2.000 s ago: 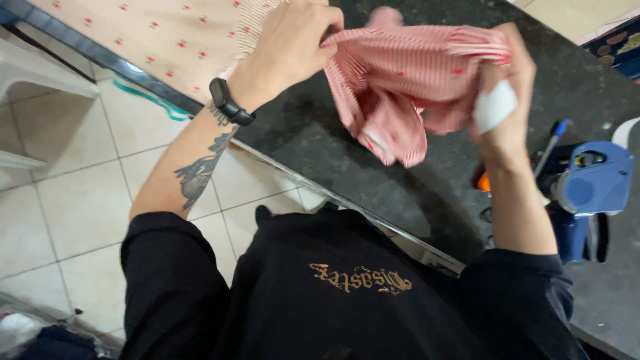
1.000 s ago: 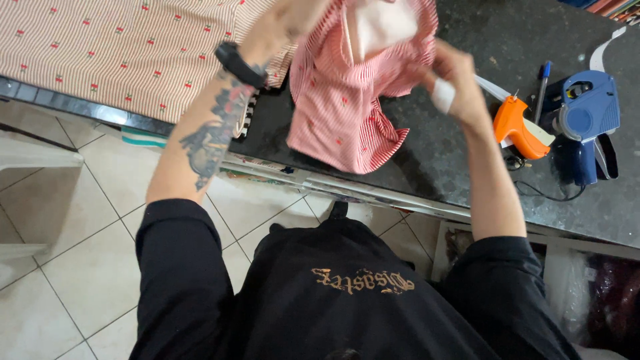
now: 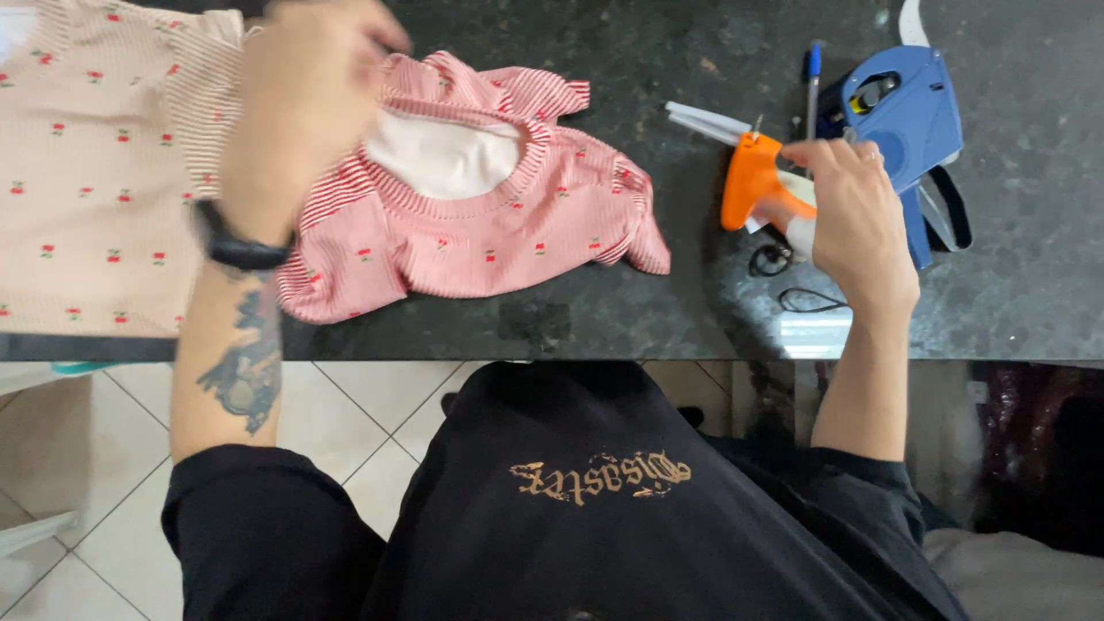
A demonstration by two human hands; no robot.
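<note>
A pink ribbed garment with a cherry print [image 3: 492, 250] lies crumpled on the dark stone counter, its round neckline facing up and white lining showing. My left hand [image 3: 302, 112], blurred, is over the garment's left part and the edge of the beige garment; whether its fingers grip anything is unclear. At the right, my right hand [image 3: 854, 216] is at an orange tagging gun [image 3: 750, 177], its fingers over the handle side; a firm grip cannot be made out. A white band is around a finger of that hand.
A beige cherry-print garment [image 3: 95, 190] covers the counter's left end. Beyond my right hand are a blue price labeler [image 3: 914, 112] with a black strap and a blue-capped pen [image 3: 813, 86]. A black cord loop [image 3: 811, 300] lies near the counter's front edge.
The pink garment, held up in both hands earlier, now lies on the counter. My right hand has left it and moved right to the orange tagging gun.
</note>
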